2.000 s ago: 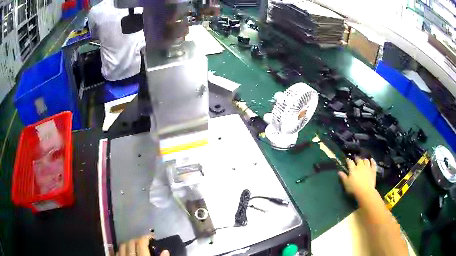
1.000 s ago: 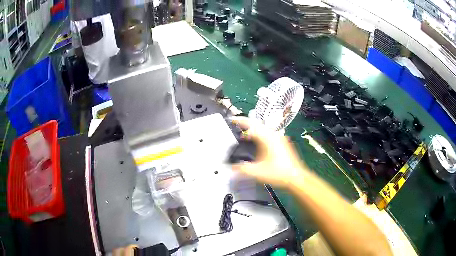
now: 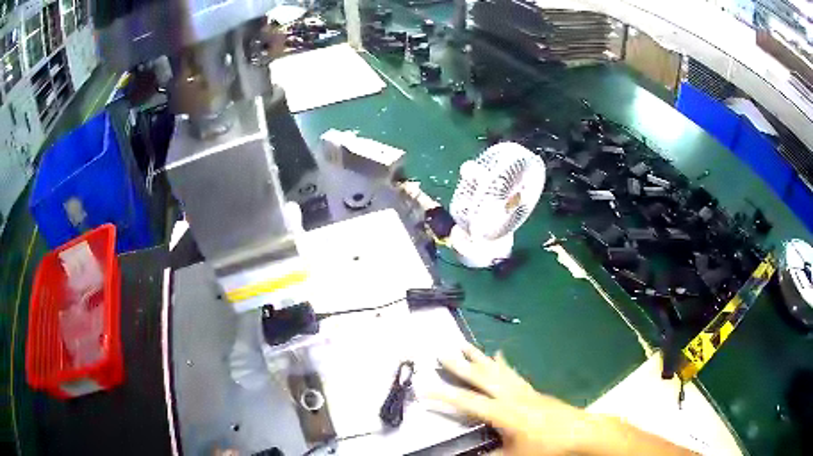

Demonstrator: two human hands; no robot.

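A black power adapter (image 3: 290,322) sits on the welding fixture, below and just in front of the silver ultrasonic horn (image 3: 234,200). Its cord runs right to a dark bundle (image 3: 435,297) at the plate's right edge, and the plug end hangs over the green bench. A second coiled cord (image 3: 398,394) lies on the machine base plate (image 3: 201,356); its lead runs to a black adapter (image 3: 267,452) cut off by the bottom edge. My right hand (image 3: 486,401) is blurred, fingers spread and empty, over the plate's front right. Only a sliver of my left hand (image 3: 225,452) shows at the bottom edge.
A white desk fan (image 3: 495,200) stands right of the plate. Black housing parts (image 3: 633,214) are heaped beyond it, beside hazard tape (image 3: 729,316). A red basket (image 3: 76,312) and blue bin (image 3: 89,183) are at left. A clear plastic film (image 3: 250,356) lies left of the fixture.
A black adapter now sits on the fixture, with its cord laid to the right. My right hand has moved from beside the fan to the plate's front. My left hand has slipped mostly out of view.
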